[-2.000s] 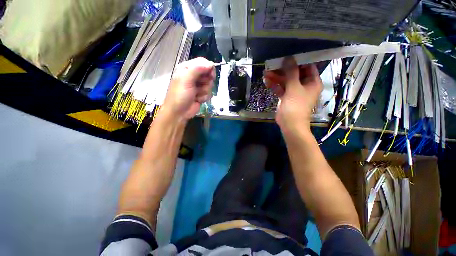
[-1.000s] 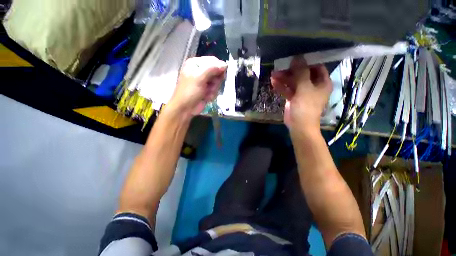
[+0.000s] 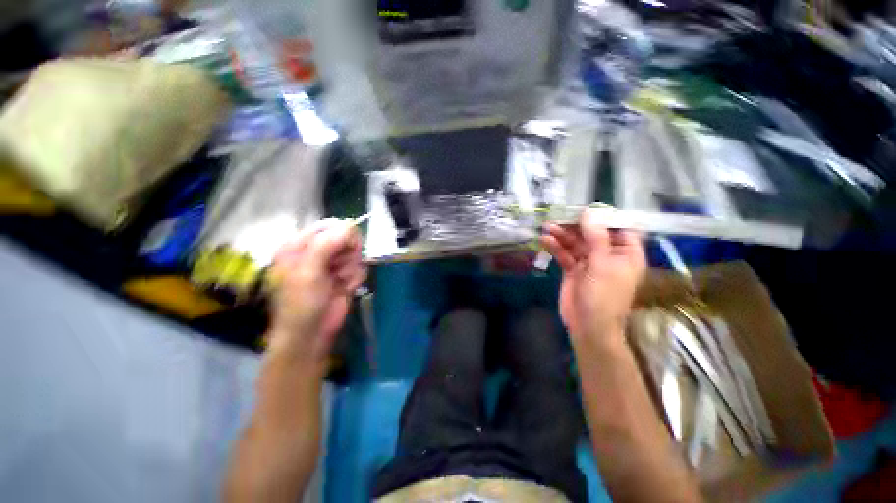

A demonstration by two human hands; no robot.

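My left hand (image 3: 319, 275) is in front of the left part of the bench, its fingertips closed on a thin pale lead wire (image 3: 361, 219). My right hand (image 3: 599, 265) pinches a flat white-grey strip (image 3: 722, 229) that points out to the right, with a thin yellow lead at its left end. A gap lies between the two hands. The crimping machine (image 3: 442, 93) stands ahead, its small dark die (image 3: 402, 211) left of the heap of silver terminals (image 3: 472, 218). The picture is blurred.
A left strip bundle (image 3: 260, 201) with yellow ends lies beyond my left hand. More strips (image 3: 653, 162) lie behind my right hand. An open cardboard box (image 3: 776, 324) with strips stands at the lower right. A tan sack (image 3: 113, 128) is far left, near a bright lamp (image 3: 309, 120).
The view has swung right and up, showing more of the machine. My hands have moved farther apart and lower against the bench. The strip has tilted so its right end is lower.
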